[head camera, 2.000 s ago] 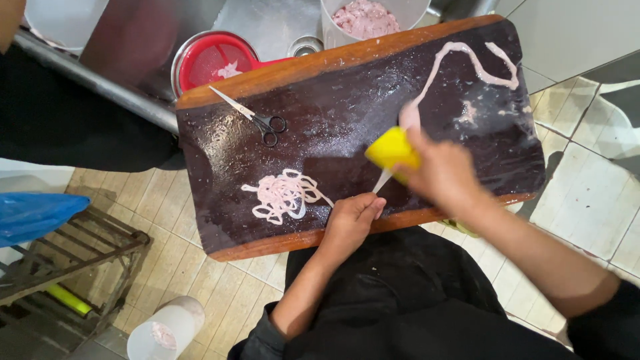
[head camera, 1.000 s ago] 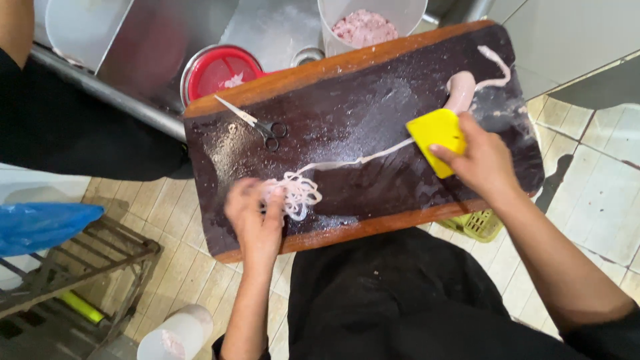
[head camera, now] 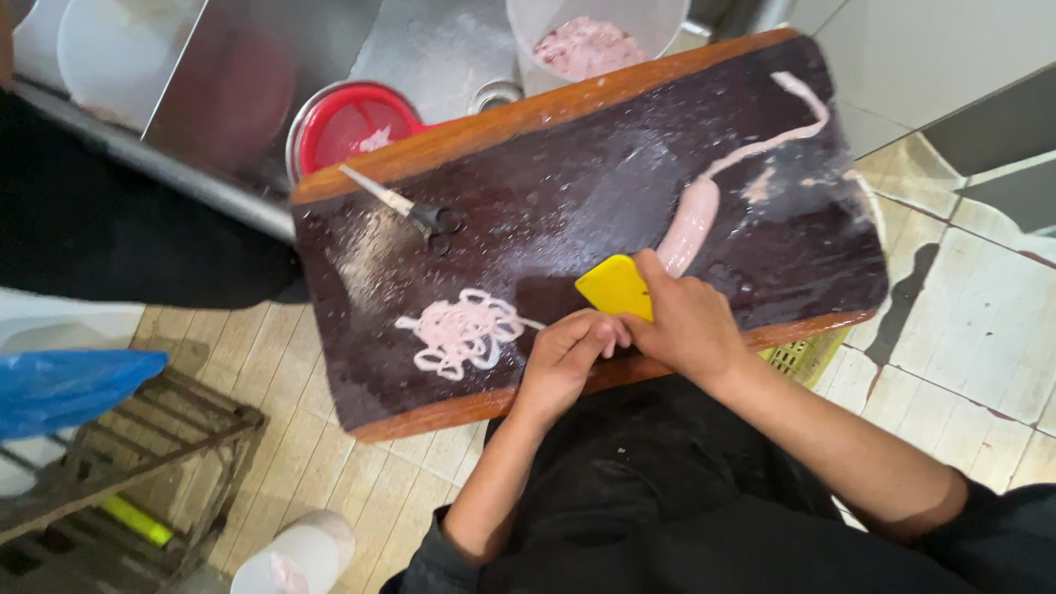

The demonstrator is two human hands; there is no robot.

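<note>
A long pale animal casing, likely intestine, lies across a dark wooden board point(head camera: 577, 206). My right hand point(head camera: 697, 330) grips a yellow plastic scraper point(head camera: 619, 289) near the board's front edge, at the lower end of a swollen pink section of casing point(head camera: 691, 223). From its upper end a thin strand runs to the board's upper right. Beside the scraper, my left hand point(head camera: 573, 355) pinches the thin casing, which leads left to a tangled pile of flattened casing point(head camera: 466, 330). Scissors with black handles point(head camera: 404, 206) lie near the board's upper left edge.
Behind the board are a metal sink point(head camera: 437, 49), a red strainer point(head camera: 351, 124) and a bucket of pink scraps point(head camera: 590, 49). Another person's dark-clothed body point(head camera: 132, 214) is at the left. A metal rack point(head camera: 140, 462) with a blue bag point(head camera: 78, 392) and a white container point(head camera: 297, 553) stand lower left.
My left hand has moved right from the casing pile to beside the scraper. My right hand has brought the scraper left and toward me. The swollen section now lies more exposed.
</note>
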